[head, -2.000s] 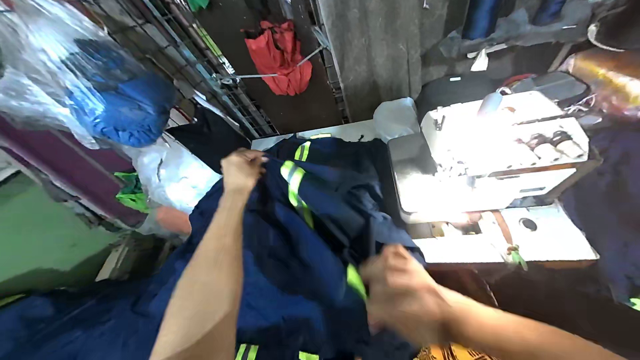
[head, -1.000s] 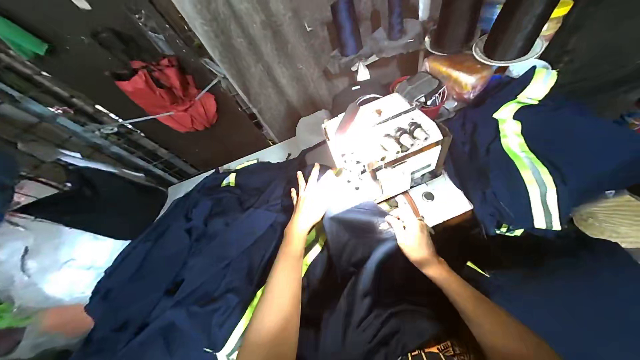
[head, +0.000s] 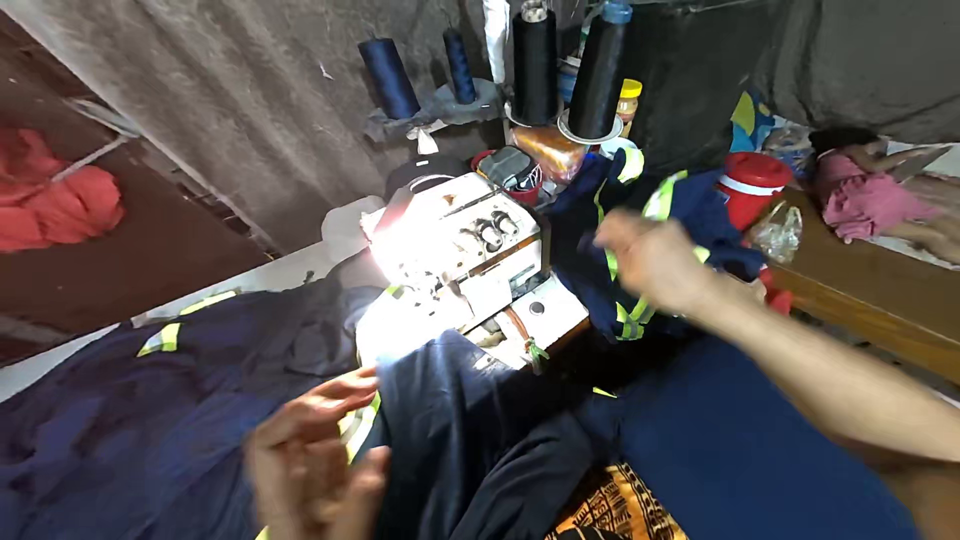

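Note:
My left hand [head: 319, 457] is blurred, its fingers apart beside the navy cloth [head: 450, 420] draped at the front of a white sewing machine [head: 465, 240]. My right hand [head: 649, 259] is raised to the right of the machine with fingers curled, near navy garments [head: 577, 225] with reflective yellow-green strips; blur hides whether it holds anything. A bright lamp glare covers the machine's needle area. More navy fabric [head: 187, 405] with reflective strips spreads over the left side.
Black thread cones [head: 596, 82] and navy thread spools [head: 390, 79] stand behind the machine. At the right are a red bucket [head: 752, 184], a wooden bench [head: 870, 292] and a person lying down [head: 862, 187]. A red cloth [head: 56, 191] hangs at the left.
The view has swung right. My right hand has left the cloth at the machine's front and risen to the garments on the right. My left hand has drawn back from the needle area.

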